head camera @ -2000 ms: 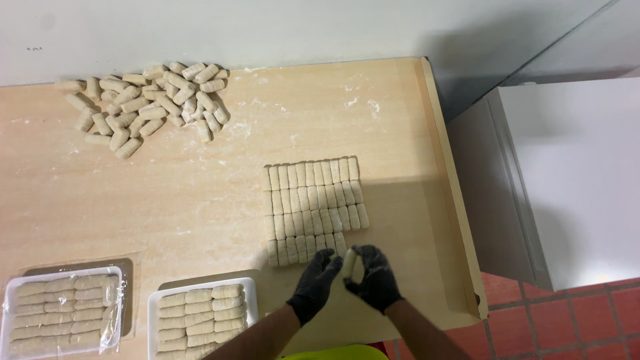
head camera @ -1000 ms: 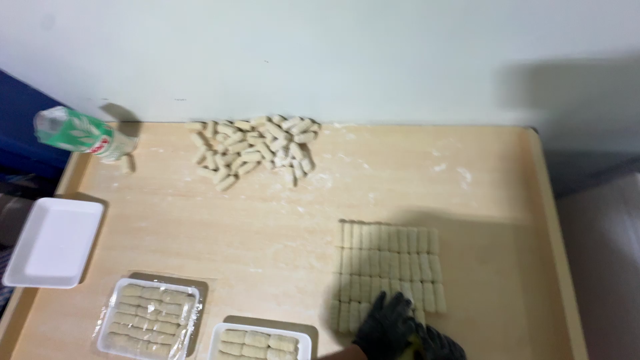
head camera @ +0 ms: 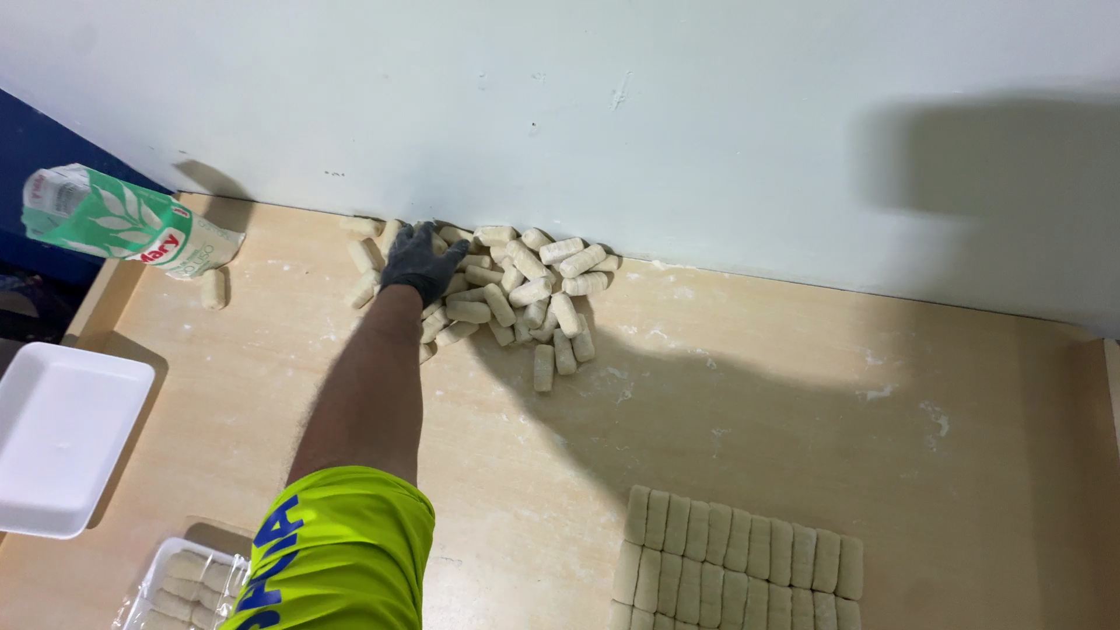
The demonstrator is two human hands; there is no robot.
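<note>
My left hand point(head camera: 424, 262), in a black glove, reaches over the left part of a loose pile of floured dough rolls point(head camera: 529, 291) by the wall. Its thumb and fingers are spread and touch the rolls; no roll is seen gripped, though the palm side is hidden. Tight rows of similar dough rolls point(head camera: 735, 542) lie side by side at the lower right, cut off by the lower edge of the view. My right hand is out of view.
An open green and white flour bag point(head camera: 131, 223) lies at the back left, with a single roll beside it. A bare white foam tray point(head camera: 66, 437) sits at the left edge. Below is a plastic-wrapped tray of rolls point(head camera: 188, 586). A wall point(head camera: 612, 131) borders the wooden table point(head camera: 787, 420).
My left hand has moved from the neat rows to the pile at the back. My right hand, seen earlier at the rows, has left the view. The view has shifted toward the left and back.
</note>
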